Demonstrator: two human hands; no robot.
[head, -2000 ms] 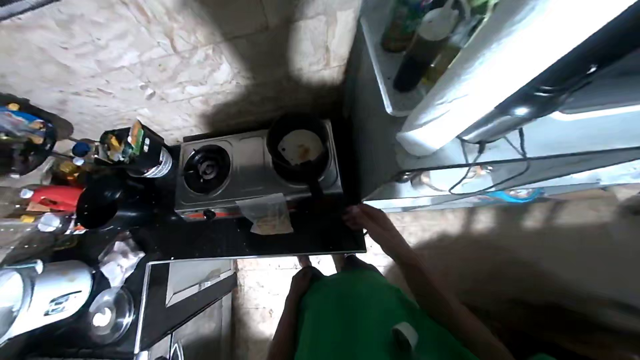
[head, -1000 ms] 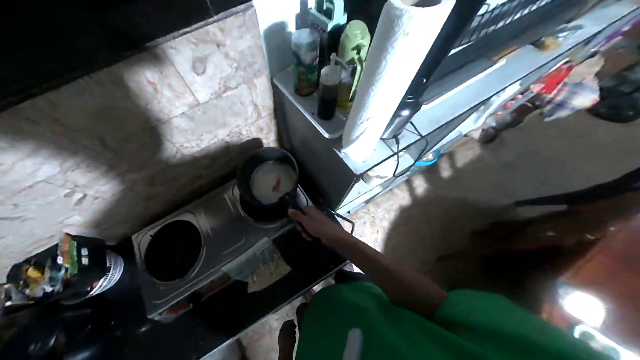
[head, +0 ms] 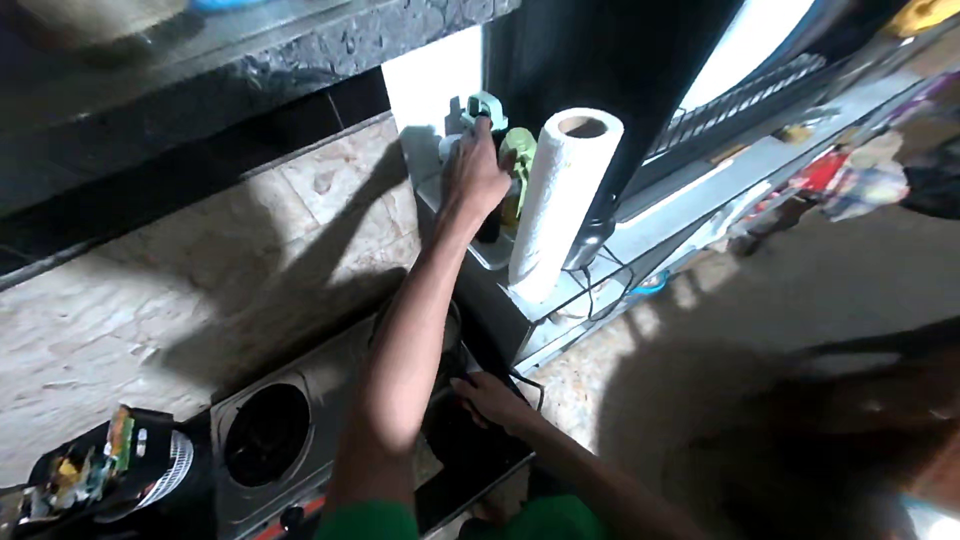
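My left hand is among the bottles on the side shelf, its fingers at a bottle with a mint-green top. Its grip is not clear. Beside its fingers stands a bottle with a light green top; a dark bottle is partly behind the hand. My right hand is closed around the frying pan's dark handle, low at the counter's right end. The frying pan sits on the right burner of the gas stove, mostly hidden by my left forearm.
A paper towel roll stands upright right of the bottles, with cords behind it. The stove's left burner holds no pan. A black container of packets is at the lower left. A stone-edged ledge crosses the upper left.
My left hand has come up over the stove to the bottles. My right hand stays at the pan's handle, which it took hold of after the oldest frame. The view has swung toward the shelf.
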